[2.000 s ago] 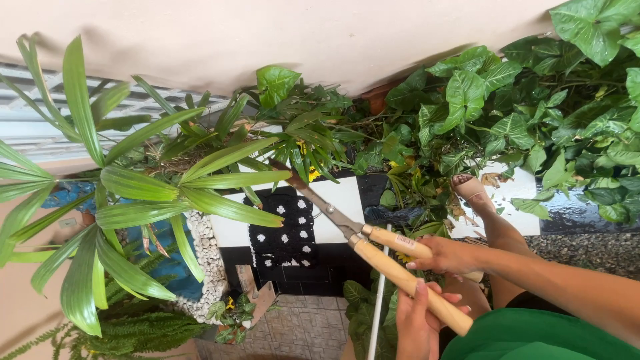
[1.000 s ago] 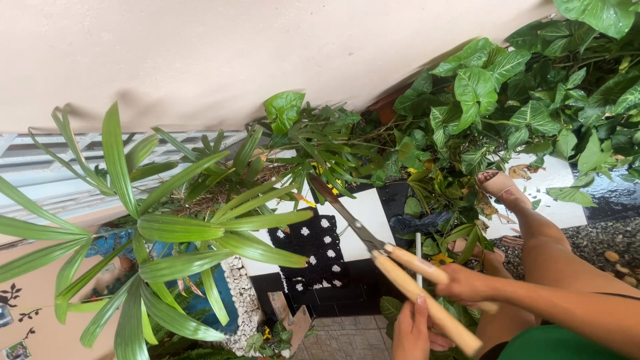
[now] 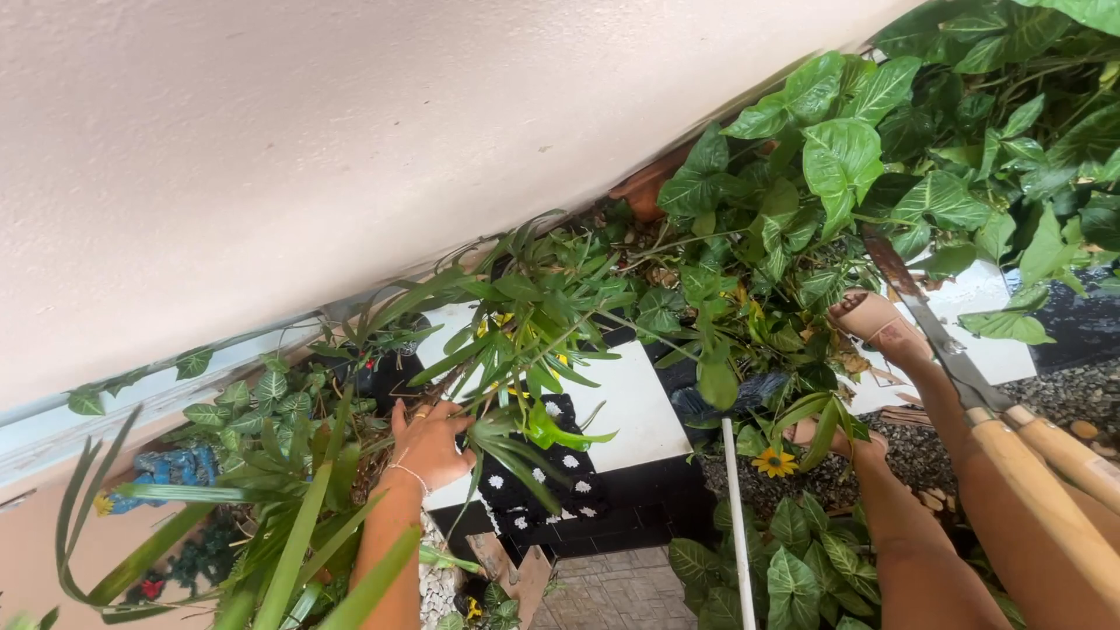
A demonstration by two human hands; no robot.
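My left hand, with a ring and a thin bracelet, reaches into the palm foliage at left of centre. Its fingertips are among the stems, and whether they grip one is hidden. Long narrow palm leaves lie beside and partly over the forearm. At the right are hedge shears with long rusty metal blades and wooden handles. Their blades are close together, pointing up and left over a white tile and toward broad arrow-shaped leaves. My right hand is out of view, as are the handle ends.
A pale wall runs along the top. A white pole stands near the middle, beside a yellow flower. My sandalled feet are on the right, near gravel. A black mat with white flowers and white stones lie below the foliage.
Both hands were on the shears' wooden handles. My left hand has let go and moved left into the palm foliage. The shears have moved right, away from the palm.
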